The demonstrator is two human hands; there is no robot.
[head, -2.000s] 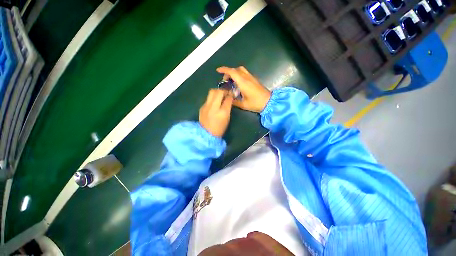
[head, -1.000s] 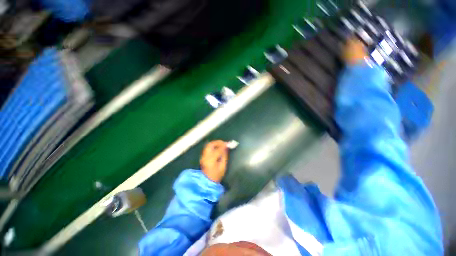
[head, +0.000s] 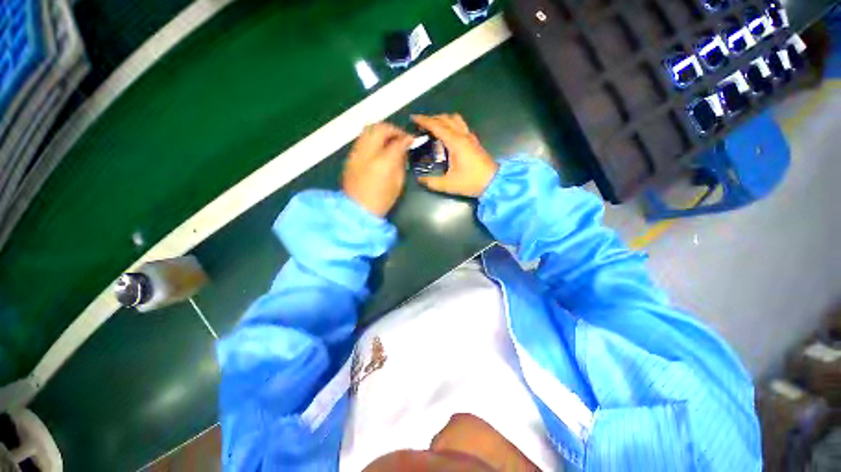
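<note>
A small dark square watch unit (head: 430,158) is held over the green bench near the middle of the view. My right hand (head: 463,159) grips it by its edges from the right. My left hand (head: 376,166) is at its left side, with a small white piece, likely the wiping cloth (head: 420,142), pinched between the fingertips at the unit's upper edge. The black foam tray (head: 620,101) lies at the upper right, with several units in its right-hand pockets and bare pockets at its left.
The conveyor belt (head: 249,120) runs beyond a pale rail (head: 304,166), with units (head: 397,48) and a white slip (head: 367,75) on it. A solvent bottle (head: 171,282) lies at the left. A blue stool (head: 758,161) is under the tray. Blue and pale trays (head: 37,83) stand far left.
My right hand was over the foam tray a second ago and is now back at the middle, holding a unit. My left hand has come against that unit with the white piece.
</note>
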